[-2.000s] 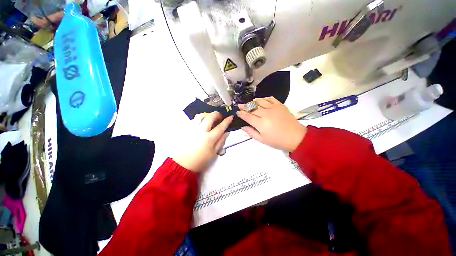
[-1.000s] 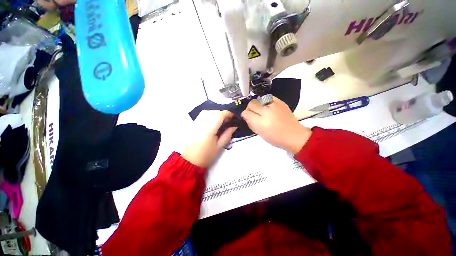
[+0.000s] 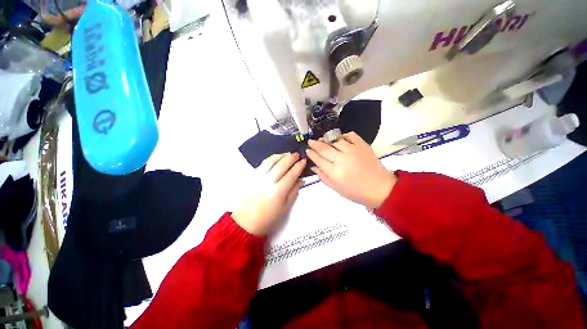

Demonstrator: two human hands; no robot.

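Note:
A curved black cut piece [image 3: 260, 146] lies flat under the presser foot of the white sewing machine [image 3: 399, 38], with its other end [image 3: 362, 119] showing to the right behind the needle area. My left hand [image 3: 273, 193] lies on the piece's front edge, fingertips just left of the needle. My right hand [image 3: 347, 166] lies beside it with fingertips pressing on the piece just in front of the presser foot; a grey ring-like object [image 3: 332, 135] shows at its fingers. The fingers hide the middle of the piece.
Large black panels [image 3: 161, 215], one with a small label, lie at left under a hanging bright-blue oblong [image 3: 116, 96]. Blue-handled snips [image 3: 444, 137], a small black piece [image 3: 410, 97] and a translucent bottle [image 3: 537, 136] lie at right. A printed ruler [image 3: 309, 243] runs along the front.
My hands pinched the piece's front edge one second ago; now the fingers lie flatter on it. The piece's left end looks wider and flatter. The whole view has shifted slightly.

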